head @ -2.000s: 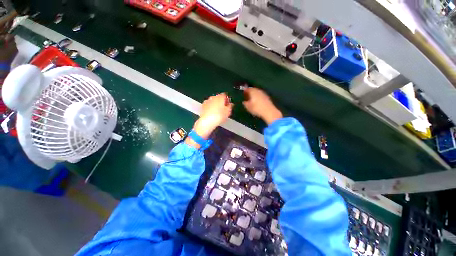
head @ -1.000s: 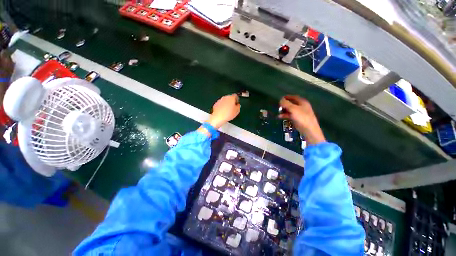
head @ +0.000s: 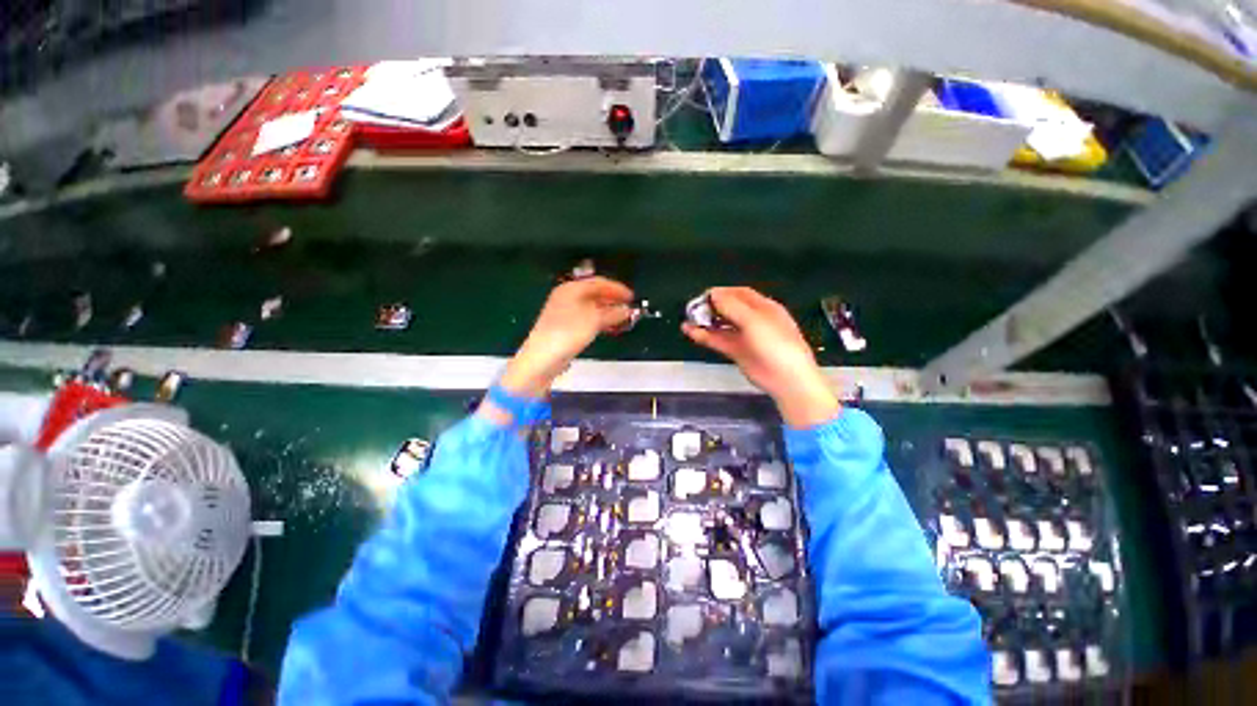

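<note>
My left hand (head: 586, 320) is over the dark green belt with its fingertips closed on a small silvery part (head: 638, 312), too small to tell exactly. My right hand (head: 751, 335) is just to the right, its fingertips holding a small rounded device unit (head: 700, 312) with a pale edge. The two held parts are apart. The black blister tray (head: 655, 686) lies directly before me, with pale square flex-cable modules (head: 637, 553) in its pockets. One device unit (head: 583, 270) lies on the belt behind my left hand. A joined assembly (head: 842, 326) lies on the belt to the right.
A white fan (head: 145, 513) stands at left. A loose unit (head: 410, 458) lies left of the tray. A clear blister tray (head: 1114, 607) and black trays (head: 1210, 483) are at right. A grey post (head: 1089, 262) slants over the belt. More units (head: 394, 317) lie on the belt. Beyond are red trays (head: 269, 131) and a grey control box (head: 552, 111).
The view has turned and levelled. My hands have come closer together above the belt. The right hand, earlier out by the parts on the right, now holds a unit up near the left hand.
</note>
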